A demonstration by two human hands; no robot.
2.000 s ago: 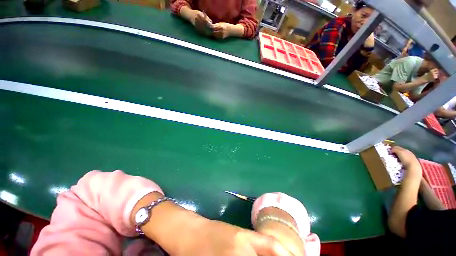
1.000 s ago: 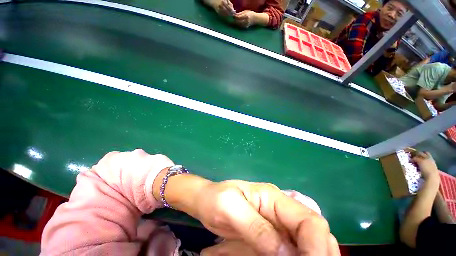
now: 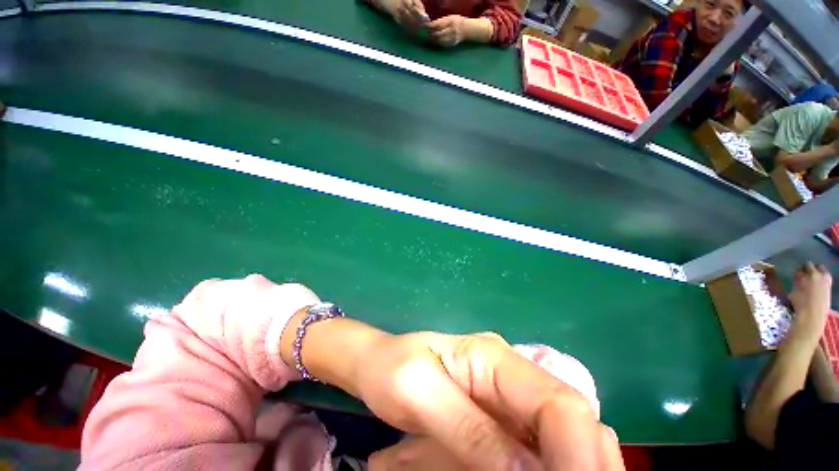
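My left hand (image 3: pixel 478 391) reaches in from the left, in a pink fleece sleeve with a silver bracelet at the wrist. Its fingers are bent over my right hand (image 3: pixel 405 454), at the bottom edge. My right hand is mostly hidden beneath it; part of its pink cuff (image 3: pixel 563 370) shows behind the left fingers. The hands touch, and I cannot tell whether anything is between the fingers. They are over the near edge of the green workbench (image 3: pixel 304 267).
Beyond a white rail (image 3: pixel 368 193) runs the green belt (image 3: pixel 386 129). A grey post (image 3: pixel 764 241) slants at right, near a box of small white parts (image 3: pixel 765 308) and a neighbour's arm. A red tray (image 3: pixel 584 85) and people are on the far side.
My left hand has risen from the bottom edge and moved right, its fingers now bent over my right hand. The thin tool seen on the bench earlier is out of sight. The neighbour's hand has lifted from the box.
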